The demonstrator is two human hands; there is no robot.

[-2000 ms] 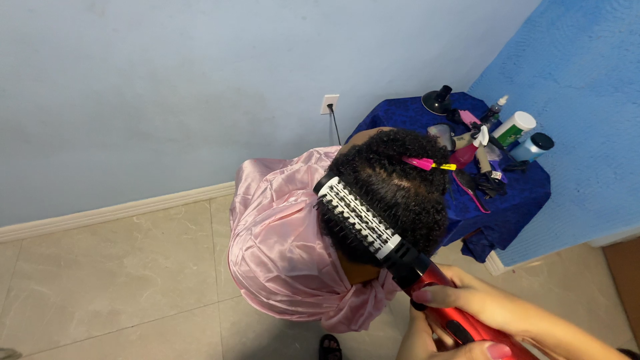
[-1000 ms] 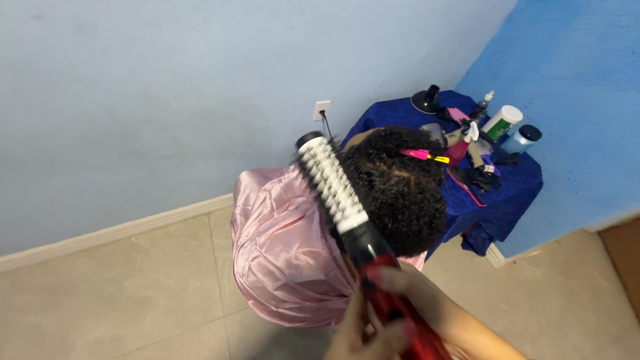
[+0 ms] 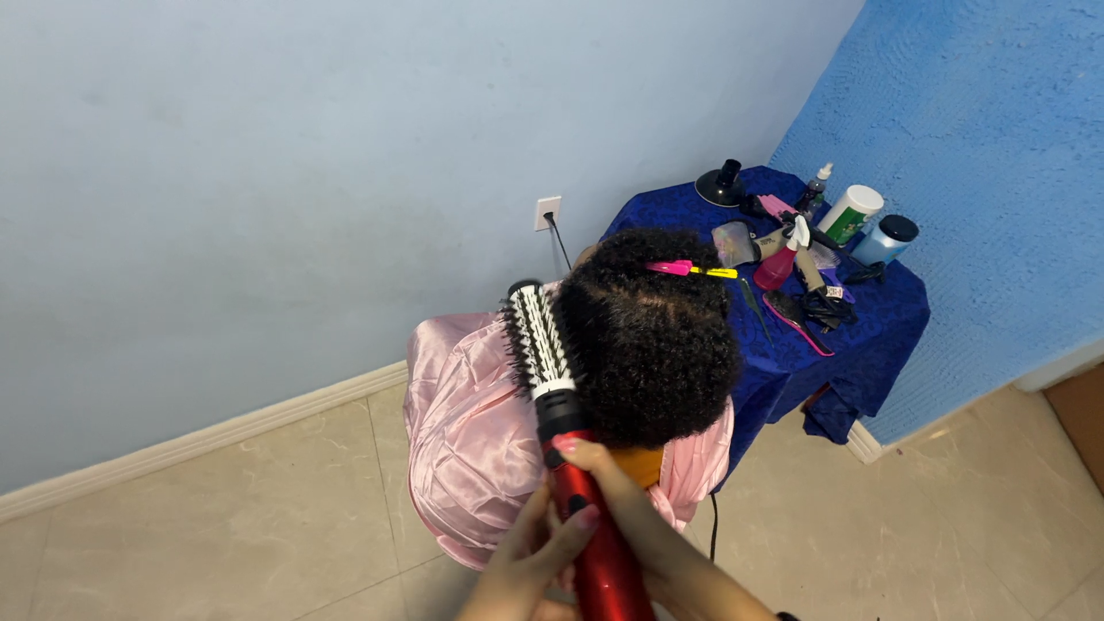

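Note:
Both my hands are on a red hot-air styling brush (image 3: pixel 601 543) with a round white barrel and black bristles. My right hand (image 3: pixel 625 500) wraps the upper part of its handle, and my left hand (image 3: pixel 543 548) grips lower down, its thumb by the black switch. The bristled barrel (image 3: pixel 541 338) stands upright in view beside the left edge of a seated person's dark curly hair (image 3: pixel 660 362). A pink hair clip (image 3: pixel 671 267) and a yellow one (image 3: pixel 716 272) sit in the hair near a parting. A pink satin cape (image 3: pixel 474 440) covers the person's shoulders.
A table with a blue cloth (image 3: pixel 871 323) holds a pink spray bottle (image 3: pixel 776 268), a paddle brush (image 3: pixel 795 321), a white-lidded container (image 3: pixel 849 216), a black-lidded jar (image 3: pixel 886 239) and a black diffuser (image 3: pixel 721 185). A cord runs from the wall outlet (image 3: pixel 547 213).
The styling brush has moved from lying across the hair to the head's left side, and its barrel now points more upright. Both hands have stayed on the handle.

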